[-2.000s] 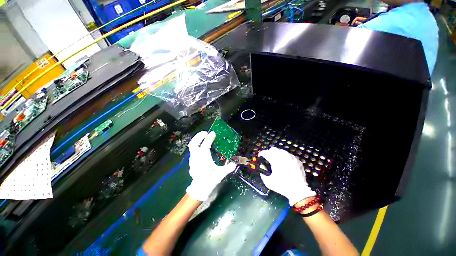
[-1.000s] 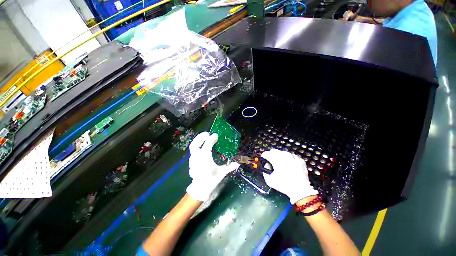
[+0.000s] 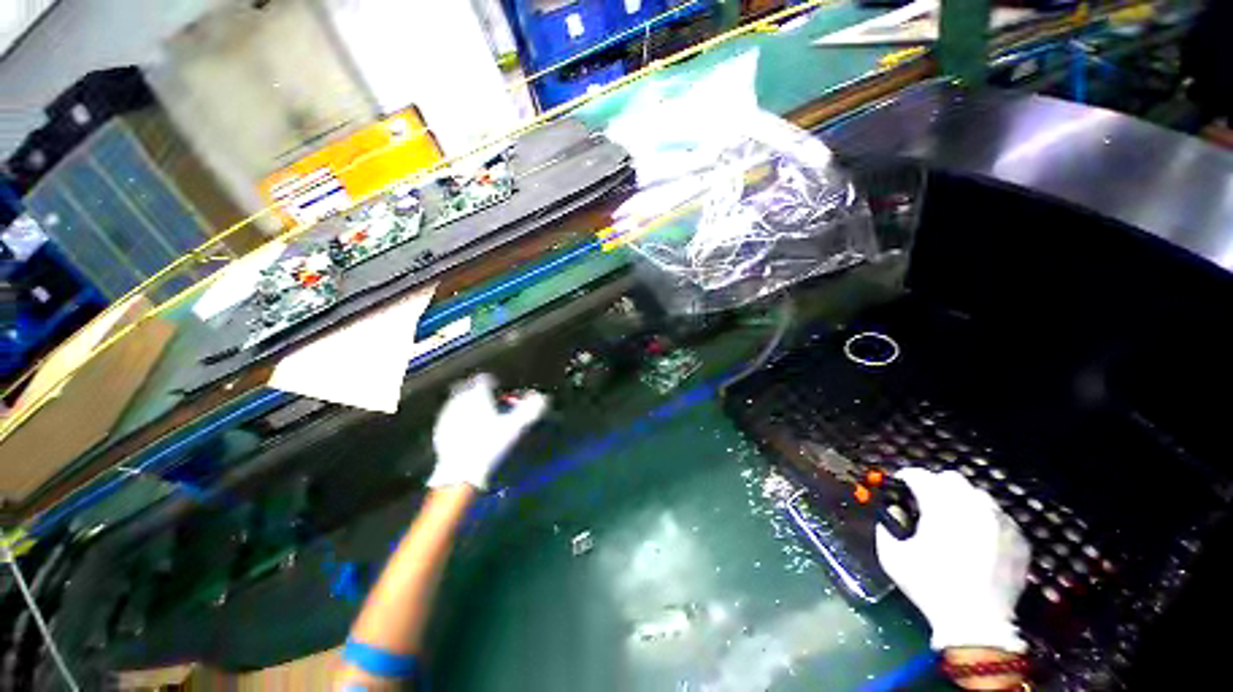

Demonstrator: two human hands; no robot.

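Note:
My left hand point(image 3: 480, 430), in a white glove, is over the dark conveyor with its fingers pointing up and right. It is blurred. A small dark and reddish thing shows at its fingertips, and I cannot tell whether it is gripped. My right hand point(image 3: 957, 557), also gloved, holds the diagonal cutters point(image 3: 865, 484) by the handles over the front of the black lead-catching box point(image 3: 1176, 338). The jaws point up and left. Dark boards with parts point(image 3: 663, 365) lie on the conveyor, right of my left hand.
A green mat point(image 3: 609, 500) lies before me, with a small silver-grey component point(image 3: 582, 542) and scattered clipped leads. The box handle point(image 3: 832, 548) is at the box's front edge. A clear plastic bag point(image 3: 757, 223), a white sheet point(image 3: 358, 354) and shelf boards point(image 3: 385, 227) lie beyond.
The view has turned left. My left hand has moved left, away from the cutters, to the conveyor. The green board between my hands is no longer seen there. My right hand still holds the cutters.

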